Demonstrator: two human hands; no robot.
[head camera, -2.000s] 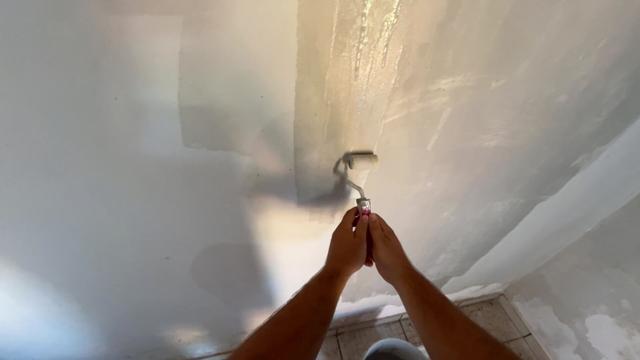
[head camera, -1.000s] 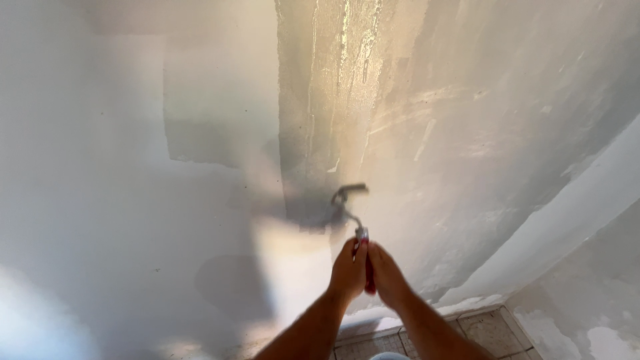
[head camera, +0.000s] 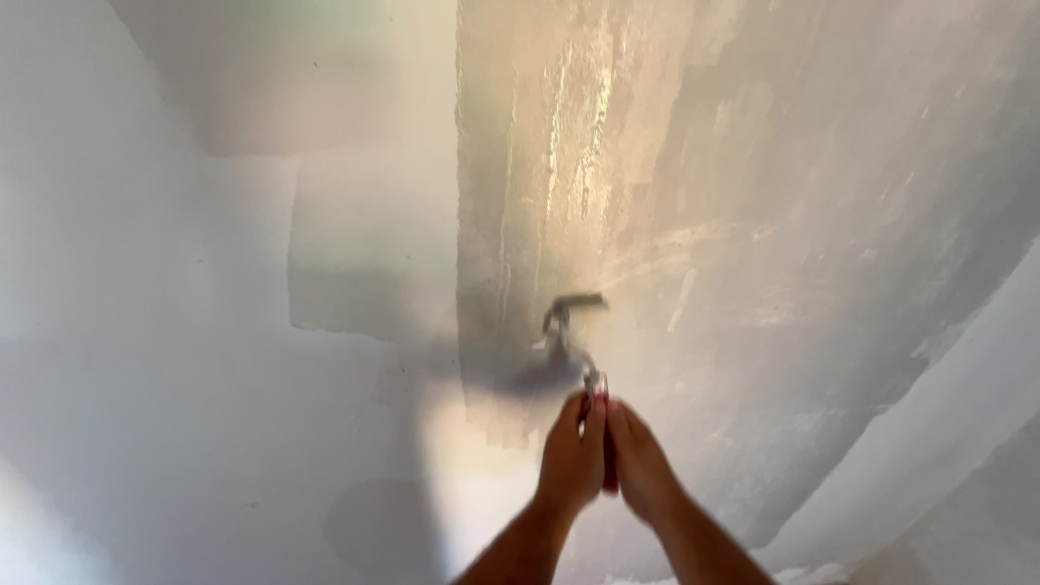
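Note:
Both of my hands are closed around the red handle of a small paint roller (head camera: 581, 302), whose bent metal frame rises from between them. My left hand (head camera: 573, 459) holds the handle from the left, and my right hand (head camera: 642, 455) presses against it from the right. The roller head is blurred and lies against or close to the wall (head camera: 601, 244); which of the two cannot be told. Above it, glossy wet streaks run up a darker, beige-grey coated band. That band has a sharp vertical left edge beside paler wall surface.
A squarish grey patch (head camera: 357, 268) shows on the pale wall to the left. Shadows of the tool and hands fall left of them. A light strip (head camera: 918, 439) runs diagonally at the lower right, with a patchy grey surface (head camera: 967, 504) beyond it.
The view has shifted, and the floor tiles seen earlier along the bottom are almost out of it. Both hands have stayed on the roller handle throughout.

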